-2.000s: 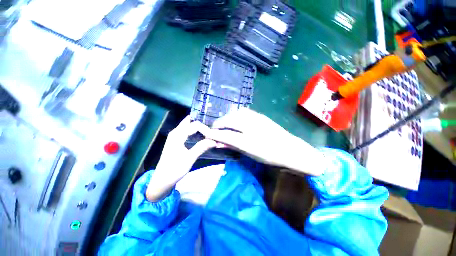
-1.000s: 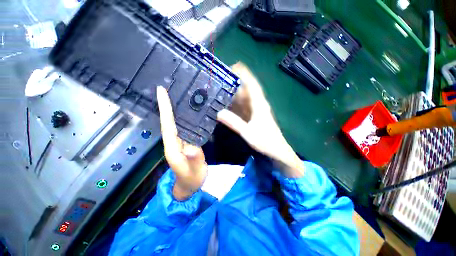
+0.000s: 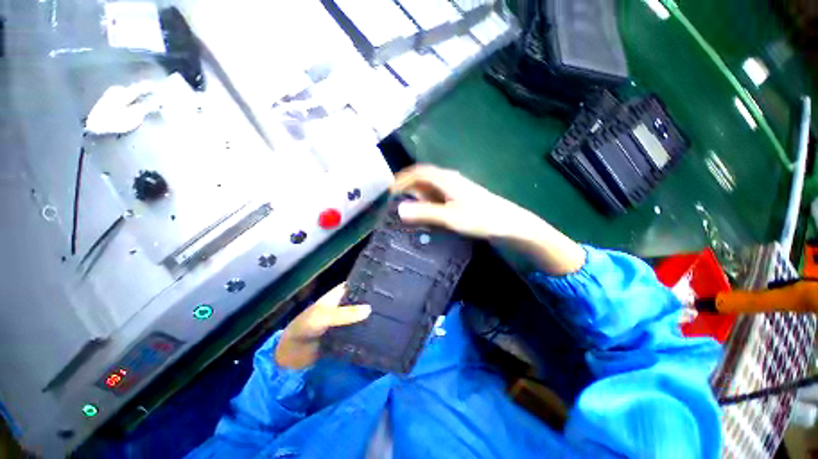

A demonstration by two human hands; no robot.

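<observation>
A black housing shell (image 3: 408,282) is held in front of my body, tilted, with a ribbed face towards the camera. My left hand (image 3: 318,330) grips its lower left edge, with the thumb on the face. My right hand (image 3: 457,211) holds its upper end, with the thumb near a small pale round spot. The fingers behind the shell are hidden.
The pale machine (image 3: 296,179) with buttons and a red display is at the left. White piece packs (image 3: 430,67) lie beyond it. Stacked housings (image 3: 619,152) are on the green mat. A red parts tray (image 3: 700,269), orange screwdriver (image 3: 771,298) and round-parts sheets (image 3: 749,376) are at the right.
The shell has moved from above the machine down to in front of my body and now stands more upright. My right hand has moved to its upper end, my left to its lower left edge.
</observation>
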